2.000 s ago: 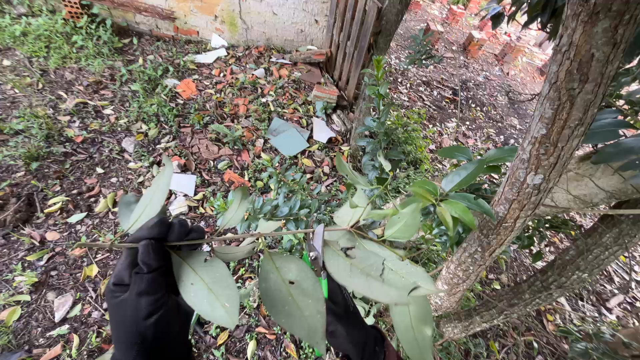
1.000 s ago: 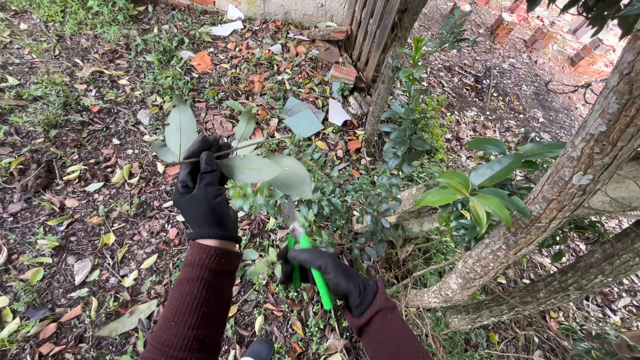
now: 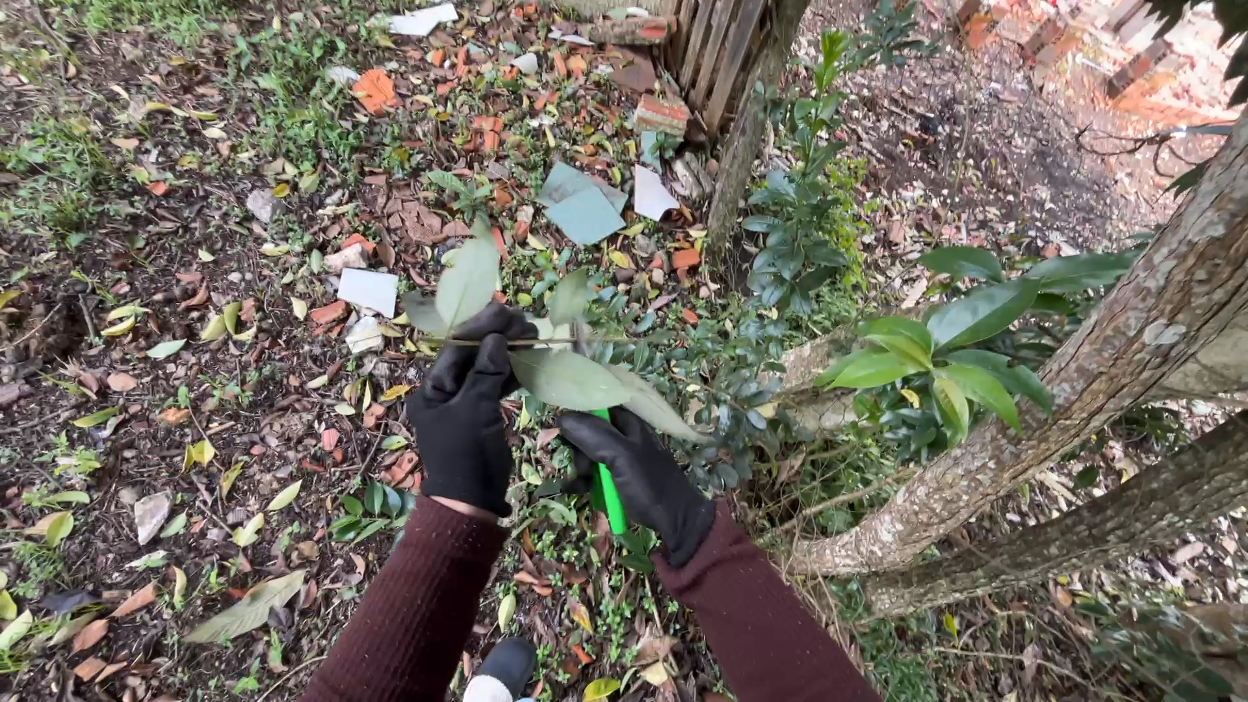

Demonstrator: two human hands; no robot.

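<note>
My left hand (image 3: 463, 419), in a black glove, pinches a thin leafy twig (image 3: 556, 341) that runs roughly level to the right. Several broad pale-green leaves (image 3: 568, 379) hang from it. Just right of and below it, my right hand (image 3: 643, 478), also black-gloved, is closed on green-handled pruning shears (image 3: 609, 497). Their blades are mostly hidden behind the leaves, close to the twig; whether they touch it I cannot tell.
Leaning tree trunks (image 3: 1102, 375) stand at the right, with a leafy shoot (image 3: 926, 356) beside them. A low shrub (image 3: 717, 380) grows beyond my right hand. Tile pieces (image 3: 585, 214), brick fragments (image 3: 375, 91) and fallen leaves litter the soil. Wooden slats (image 3: 717, 58) stand at the top.
Two seconds ago the twig was longer and reached right with more leaves; now a shorter piece is in my left hand. Since one second ago, the shears have moved up to the twig, behind the leaves.
</note>
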